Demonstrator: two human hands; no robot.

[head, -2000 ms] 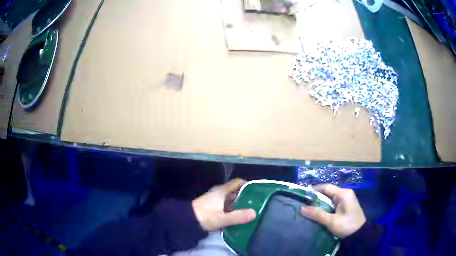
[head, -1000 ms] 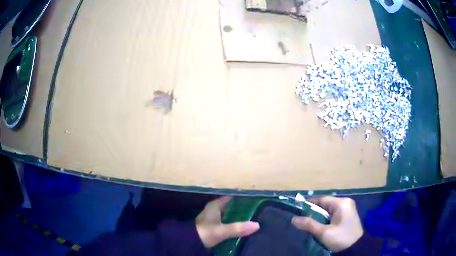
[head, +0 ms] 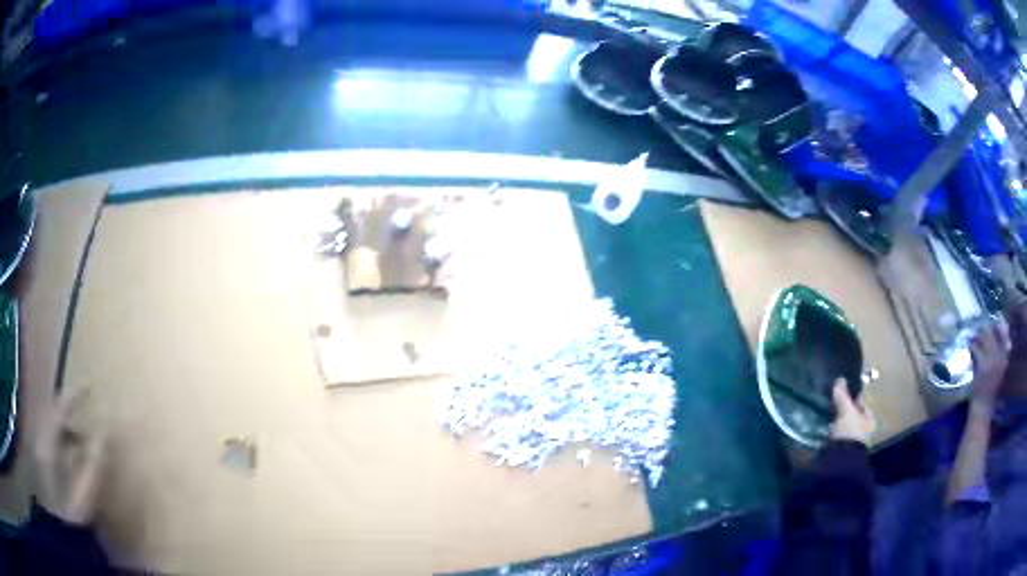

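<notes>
A glossy green housing (head: 802, 309) with a dark centre and pale rim lies on or just over the cardboard at the right. My right hand (head: 853, 419) grips its lower right edge, a digit over the dark centre. My left hand (head: 73, 456) is blurred at the far left over the cardboard, fingers apart, with nothing seen in it. A glittering pile of silver fittings (head: 563, 388) lies between my hands. Green housings show partly at the left picture edge (head: 9, 371).
A stained brown block (head: 389, 253) stands on a small cardboard pad (head: 366, 349) beyond the pile. A cardboard scrap (head: 240, 453) and white tape roll (head: 616, 194) lie nearby. Dark housings (head: 693, 84) overlap at the back right, near blue bins (head: 828, 45). Another person's hand (head: 991, 354) is far right.
The view has swung right and up. The housing held by both hands below the bench edge is gone from there; my right hand now holds one at the right. My left hand is empty at the left.
</notes>
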